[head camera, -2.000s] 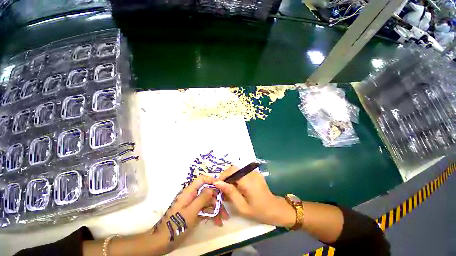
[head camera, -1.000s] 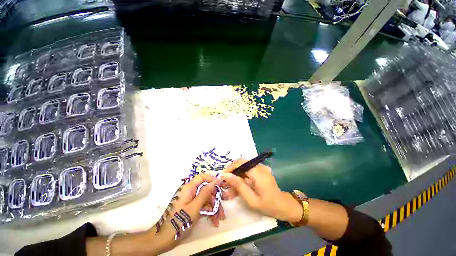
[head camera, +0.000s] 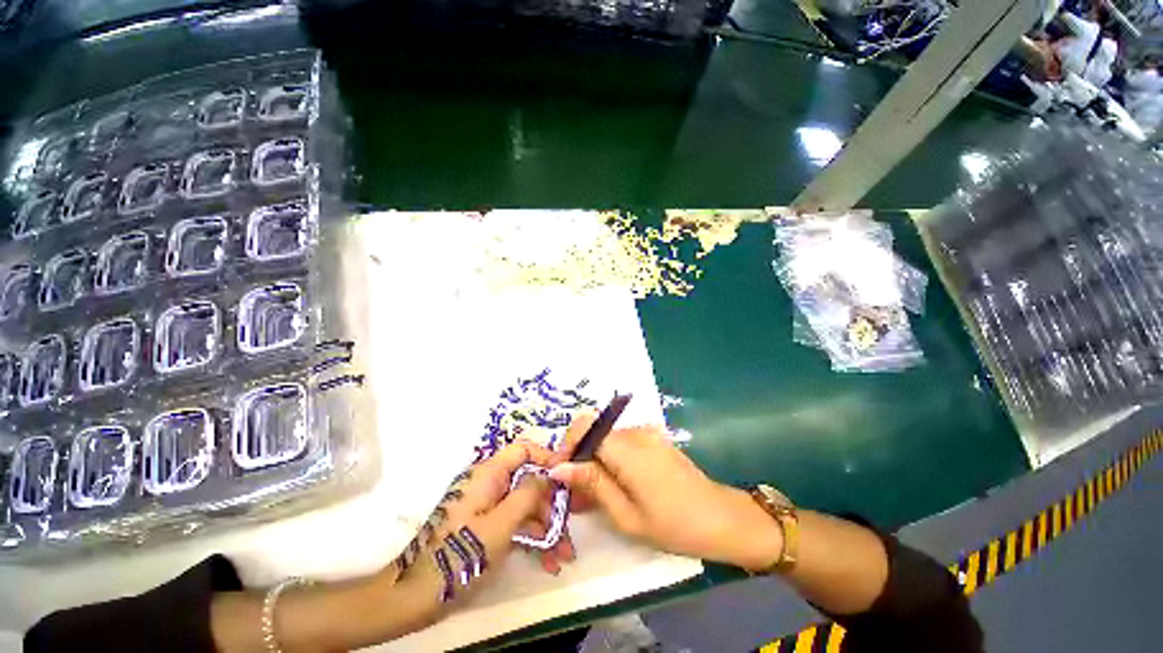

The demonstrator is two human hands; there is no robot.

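Observation:
A small rounded rectangular frame with a pale shiny rim is held in my left hand, over the white sheet's front part. Several dark strips are stuck in rows on the back of my left hand and wrist. My right hand holds a slim dark pen-like tool, tilted up to the right, and its fingertips meet the frame's upper edge. What the fingertips pinch there is too small to tell. A pile of dark blue strips lies just beyond my hands.
A clear blister tray with rows of frames stands at left. Pale yellow bits lie scattered beyond the pile. Clear bags lie on the green mat. Stacked clear trays stand at right. A pale post rises behind. People sit at far upper right.
The dark tool has swung to a steeper tilt and its upper end has moved left. Both hands stay together at the frame. The view has shifted slightly.

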